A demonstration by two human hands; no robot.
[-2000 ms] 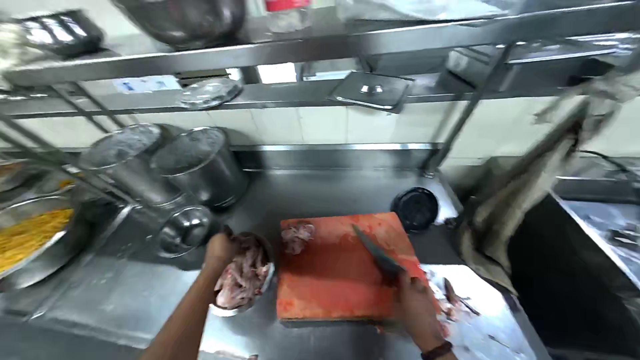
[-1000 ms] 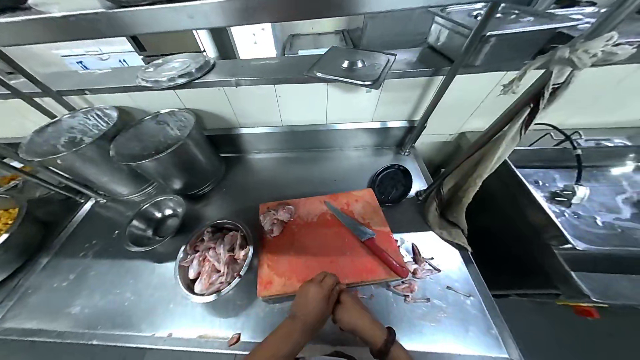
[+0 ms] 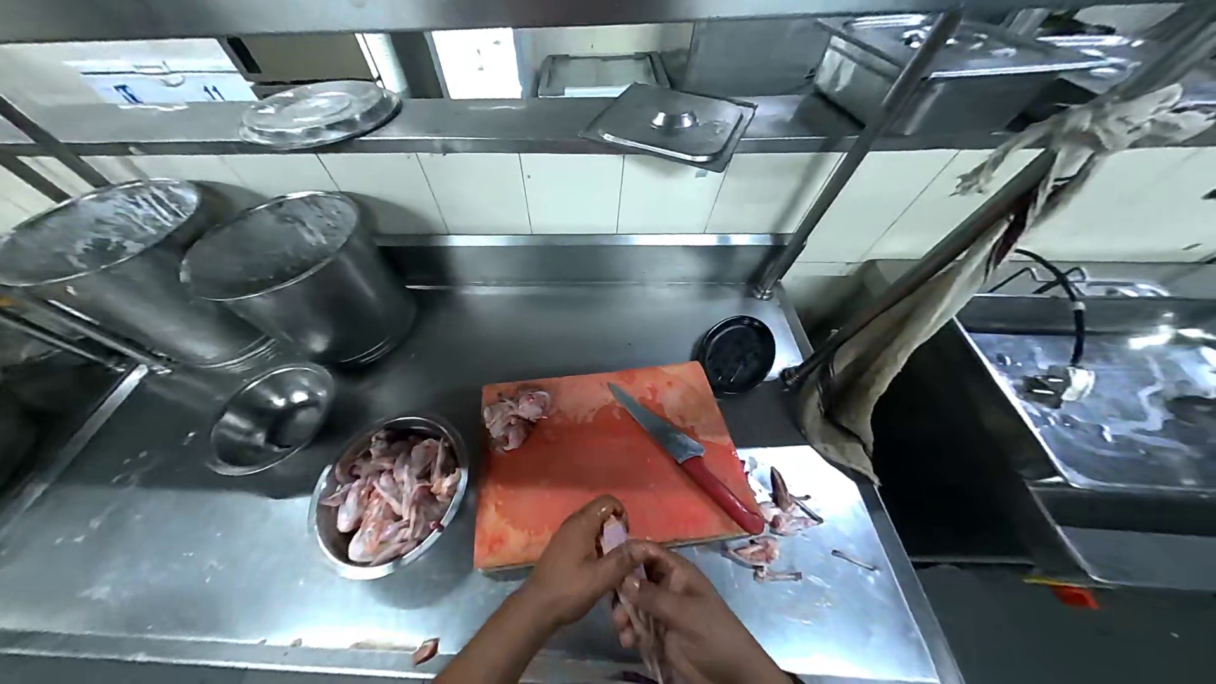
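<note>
A piece of raw meat [image 3: 616,534], pale pink, is held between my left hand [image 3: 579,565] and my right hand [image 3: 679,608], at the near edge of an orange-red cutting board [image 3: 589,475]. Fingers hide much of it. On the board lies a knife [image 3: 679,451] with a red handle, its blade pointing to the far left. Small pieces of raw meat [image 3: 514,416] sit at the board's far left corner. Left of the board, a steel bowl [image 3: 323,532] is full of raw meat pieces [image 3: 399,489]. Scraps [image 3: 774,513] lie right of the board.
An empty steel bowl [image 3: 272,418] and tall steel pots [image 3: 304,275] stand at the left. Beyond the board lies a black round dish [image 3: 737,354]. A shelf with lids [image 3: 676,123] runs above; a cloth [image 3: 912,332] hangs from a slanted pole, with a sink [image 3: 1092,399] at right.
Two seconds ago my left hand was at the meat bowl and my right held the knife. The knife now lies on the board, and both hands are together at its near edge, on the meat.
</note>
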